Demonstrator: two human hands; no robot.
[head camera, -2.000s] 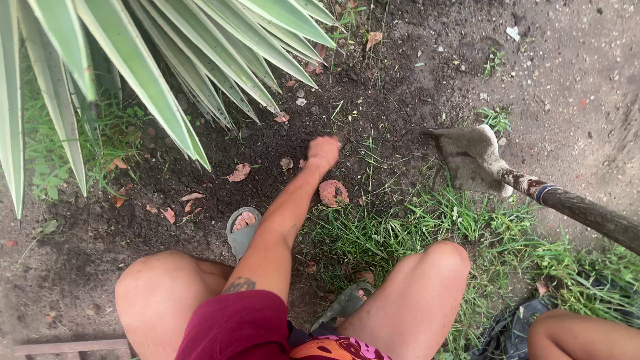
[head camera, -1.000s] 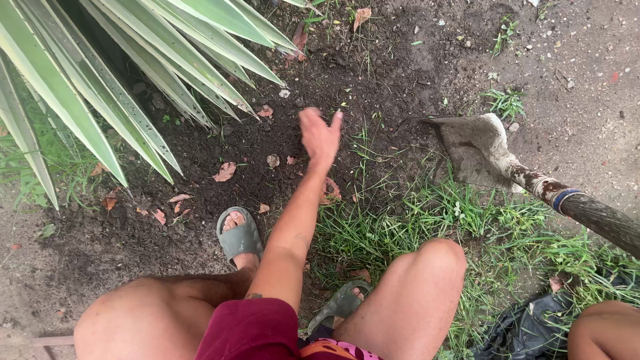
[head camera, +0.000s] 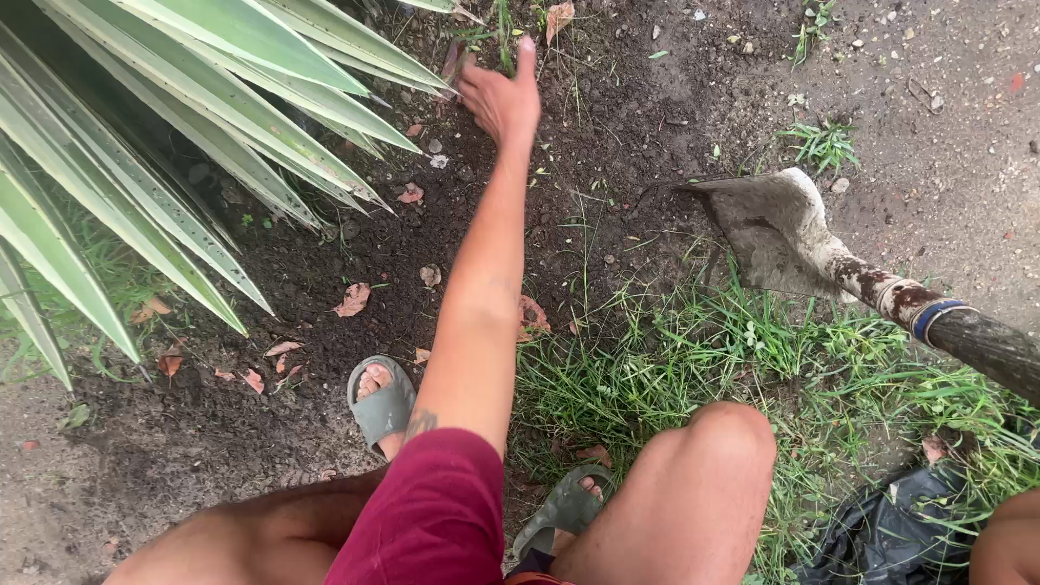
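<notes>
My left hand (head camera: 500, 97) reaches out over dark soil (head camera: 390, 260), beside the leaf tips of a large variegated agave-like plant (head camera: 268, 122). Its thumb stands apart from the fingers, and nothing shows in its grasp. A reddish dry leaf lies by the fingertips, partly hidden; I cannot tell if they touch it. Thin green weeds (head camera: 504, 36) grow just beyond the thumb. My right hand is out of view. To the right, a hoe's muddy metal blade (head camera: 764, 236) rests on the ground, its wooden handle (head camera: 983, 345) running off the right edge.
Grass (head camera: 650, 382) grows between my knees and the hoe. Black plastic (head camera: 894, 528) lies at the lower right, beside a bare limb (head camera: 1007, 540) whose owner I cannot tell. Dry leaves (head camera: 353, 300) dot the soil. My sandalled feet (head camera: 383, 410) are planted below the arm.
My left hand has moved forward, away from my body, to the soil by the plant's leaf tips. Two seconds ago it was closer in, near a round reddish leaf. The hoe has stayed put.
</notes>
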